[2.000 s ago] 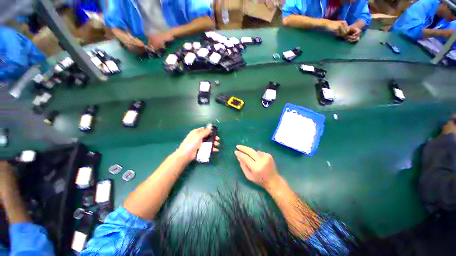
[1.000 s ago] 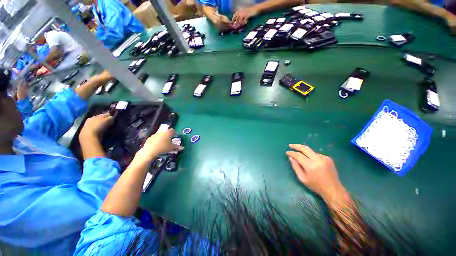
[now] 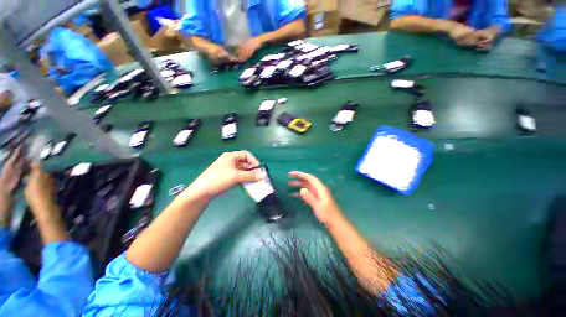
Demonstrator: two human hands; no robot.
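My left hand [image 3: 231,174] grips a black phone body [image 3: 268,201] by its upper end, in front of me over the green surface. The phone's white patch faces up and its dark end points down towards me. My right hand [image 3: 315,195] is just right of the phone, not touching it, with fingers apart and nothing visible in them. A blue tray [image 3: 425,162] filled with white small parts stands to the right of my right hand.
A row of phones and a yellow-trimmed phone [image 3: 294,123] lie on the belt [image 3: 347,133]. A phone pile [image 3: 291,65] is on the far side. A black bin [image 3: 118,213] stands left, with a neighbour's hands [image 3: 40,189] near it. Phones and a pale oval ring [image 3: 177,189] lie beside it.
One second ago my left hand was at the phones beside the black bin; now it is back in front of me with a phone. My right hand's fingers have opened. The view has swung back right.
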